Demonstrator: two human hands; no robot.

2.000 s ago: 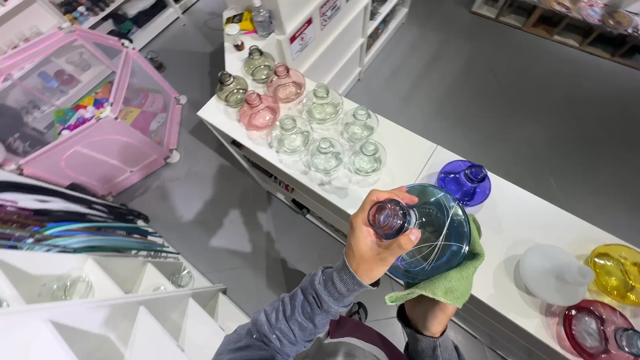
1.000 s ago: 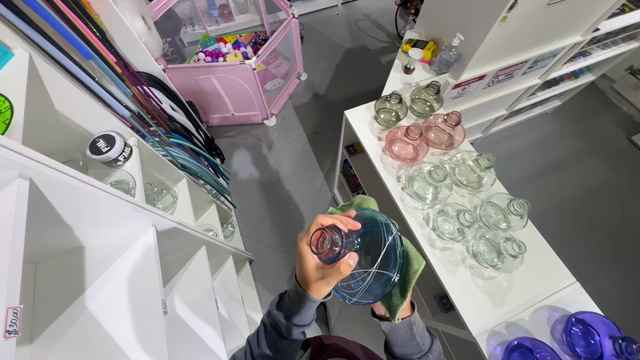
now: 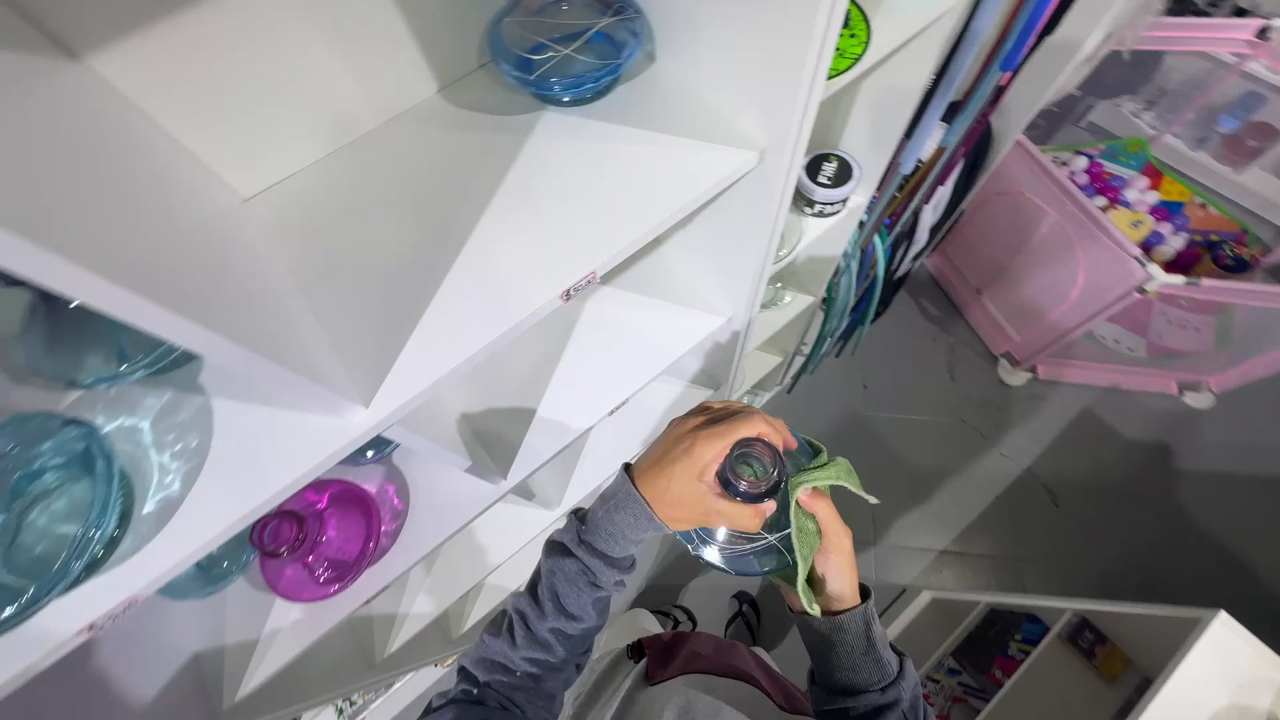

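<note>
My left hand (image 3: 705,465) grips the neck of a blue glass hookah base (image 3: 735,550) patterned with thin white lines, its open mouth pointing up toward the camera. A green cloth (image 3: 825,500) lies against the right side of the glass, and my right hand (image 3: 828,550) is closed on it, pressing it to the body. Part of the glass is hidden behind my fingers and the cloth. Below both hands are my sleeves and my sandalled feet.
White shelving (image 3: 590,230) fills the left, holding a blue glass base (image 3: 568,45), a magenta one (image 3: 325,540) and a large teal one (image 3: 50,510). A black-lidded jar (image 3: 828,182) and hanging hoses (image 3: 900,190) are beyond. A pink playpen (image 3: 1060,250) is at right, a low white cabinet (image 3: 1070,610) below it.
The view has swung from the white counter of glass bases to the shelving. My hands still hold the blue glass base and green cloth.
</note>
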